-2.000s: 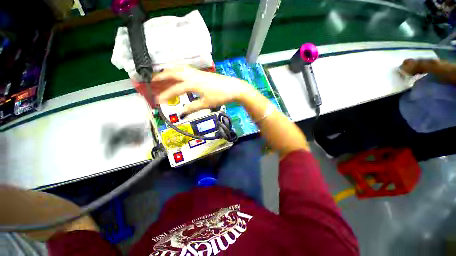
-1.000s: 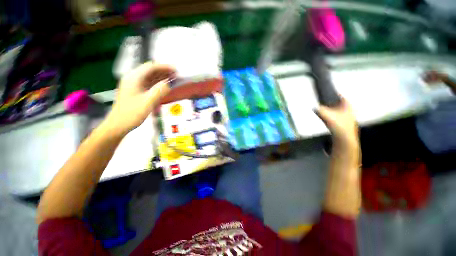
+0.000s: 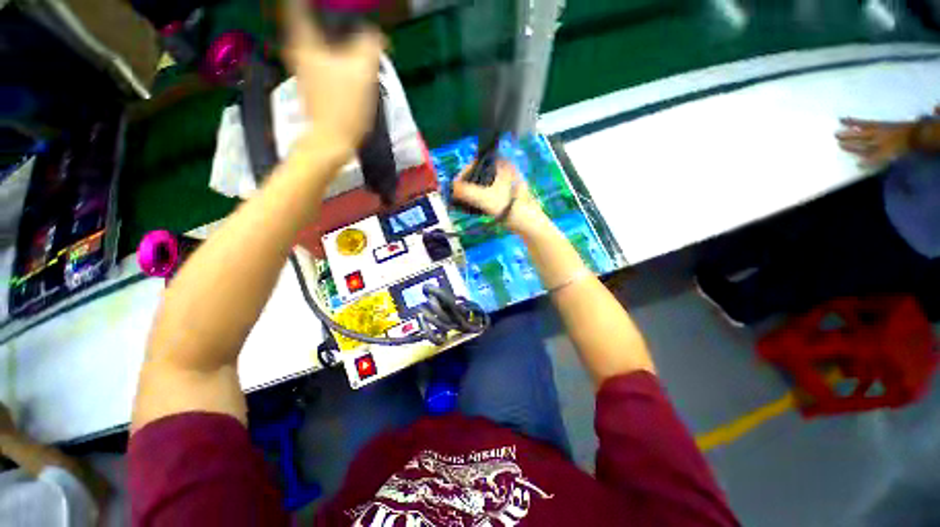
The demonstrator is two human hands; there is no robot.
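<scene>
My left hand (image 3: 335, 88), slightly blurred, grips a dark hair dryer (image 3: 377, 154) near its magenta-ringed head at the top edge; its handle hangs over the white tray. My right hand (image 3: 497, 196) is closed around a black power cord (image 3: 501, 124) above the blue-green patterned sheets (image 3: 536, 221). A thin cord runs from near this hand toward a black plug or socket (image 3: 437, 245) on the rear tester (image 3: 373, 270). The front tester (image 3: 387, 360) carries a coiled grey cord (image 3: 448, 314). A second dryer (image 3: 256, 124) leans on the white tray (image 3: 229, 154).
Another magenta-ringed dryer (image 3: 158, 253) lies at the left bench edge. A tray of dark parts (image 3: 67, 221) is at the far left. A grey post (image 3: 534, 67) stands behind the sheets. Another person's hand (image 3: 874, 139) rests on the right bench. A red crate (image 3: 850, 355) is on the floor.
The dryer held by my right hand at the right is now in my left hand over the tray. My right hand has moved left over the patterned sheets and closed on a cord.
</scene>
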